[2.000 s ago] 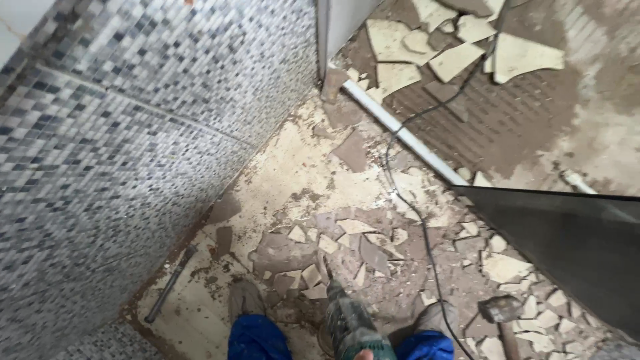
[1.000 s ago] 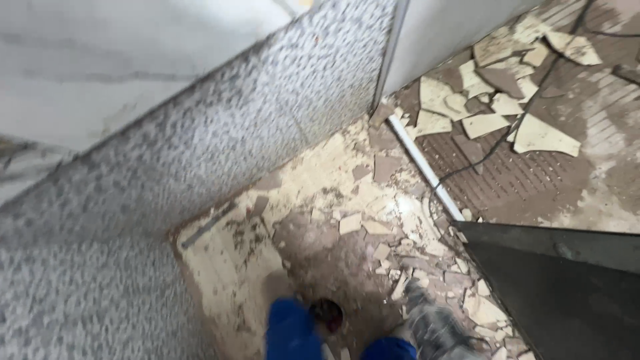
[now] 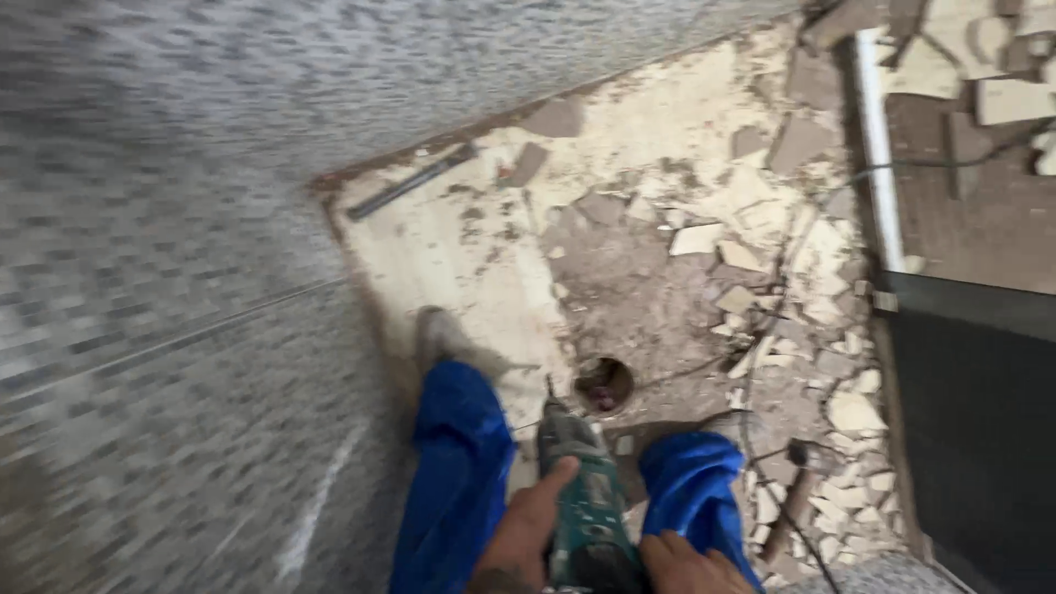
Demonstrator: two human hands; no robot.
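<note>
A green and black power hammer drill [image 3: 587, 503] points away from me, its thin bit close to the edge of a cream floor tile [image 3: 462, 239]. My left hand [image 3: 528, 520] grips the body from the left, thumb on top. At the tool's rear right is my right hand [image 3: 689, 565], fingers curled; its hold is partly cut off by the frame edge. Right of the bit lies a round drain hole [image 3: 604, 385] in the bare mortar. A steel chisel [image 3: 411, 181] rests on the tile near the wall corner.
Mosaic-tiled walls [image 3: 206, 247] meet at left. Broken tile pieces [image 3: 854, 412] cover the right side, with a hammer [image 3: 796, 495] among them. A dark cable [image 3: 755, 355] crosses the rubble. A white strip [image 3: 879, 148] and dark panel [image 3: 973, 396] border the right.
The view has swung. Two seconds ago the drill's bit was among loose shards; now it is beside the tile edge left of the drain hole. Both hands now show more fully.
</note>
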